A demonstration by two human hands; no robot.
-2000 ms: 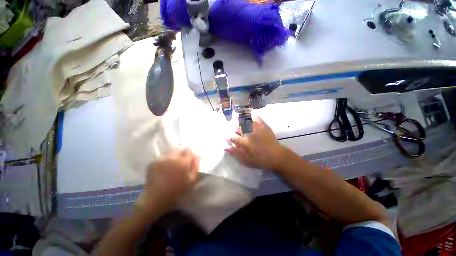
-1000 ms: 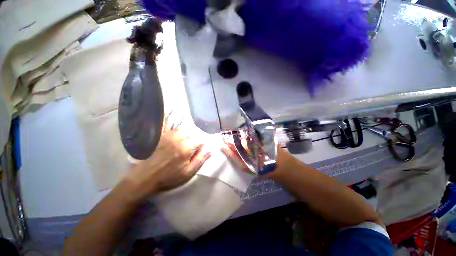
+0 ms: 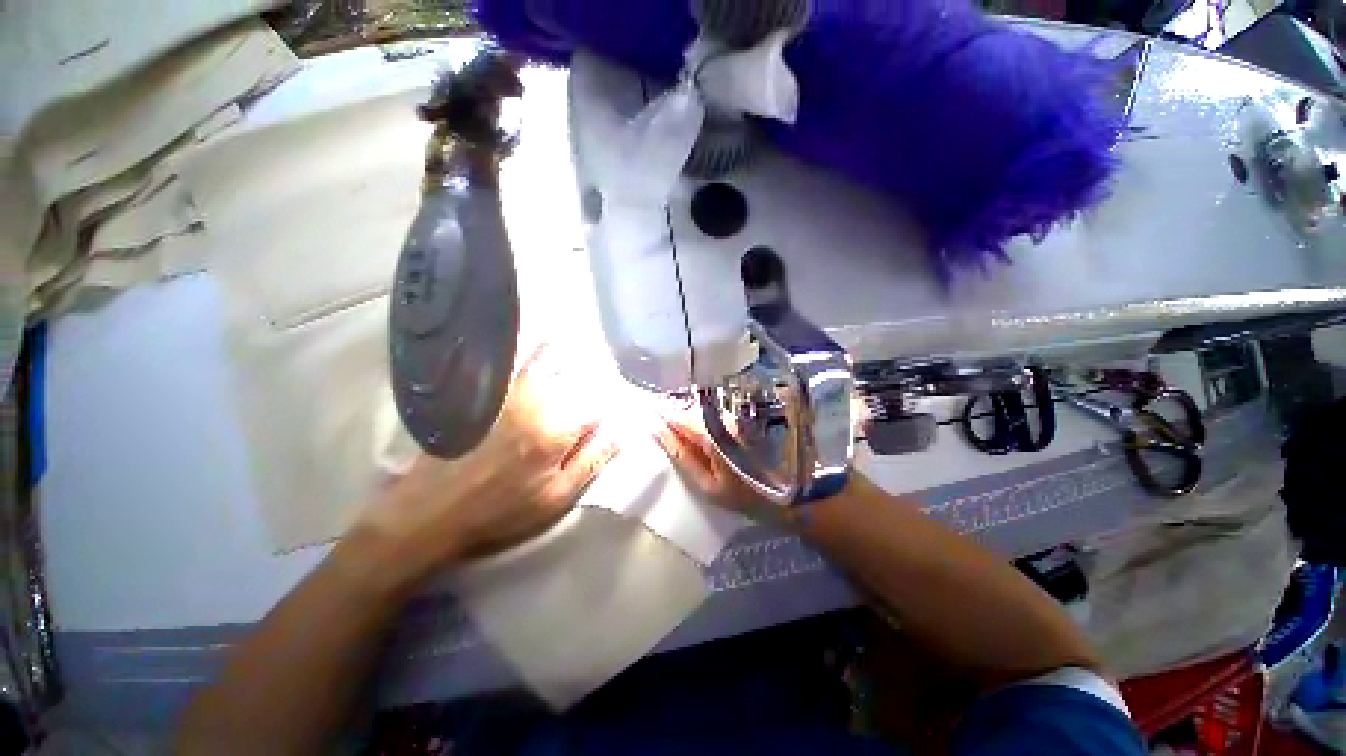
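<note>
A cream garment panel (image 3: 318,355) lies on the white table left of the sewing machine head (image 3: 915,251), with a short dark slit in it. Its lower corner hangs over the front edge. A whiter cloth piece (image 3: 661,510) lies over it between my hands. My left hand (image 3: 517,465) lies flat on the cloth, partly behind the grey lamp head (image 3: 455,318). My right hand (image 3: 716,461) rests on the cloth beside the needle area, partly behind the chrome loop guard (image 3: 824,421). Glare hides the fingertips and presser foot. Whether either hand grips cloth is unclear.
Stacked cut panels (image 3: 104,163) lie far left. A purple fluffy cover (image 3: 945,126) sits on the machine. Black-handled scissors (image 3: 1010,414) and metal shears (image 3: 1163,431) lie right. A ruler tape (image 3: 1033,499) runs along the front edge. A red crate (image 3: 1203,702) holds pale cloth below right.
The view moved closer to the machine after the first frame. My left hand has come up onto the cloth beside the needle area. Since one second ago, both hands have stayed nearly in place.
</note>
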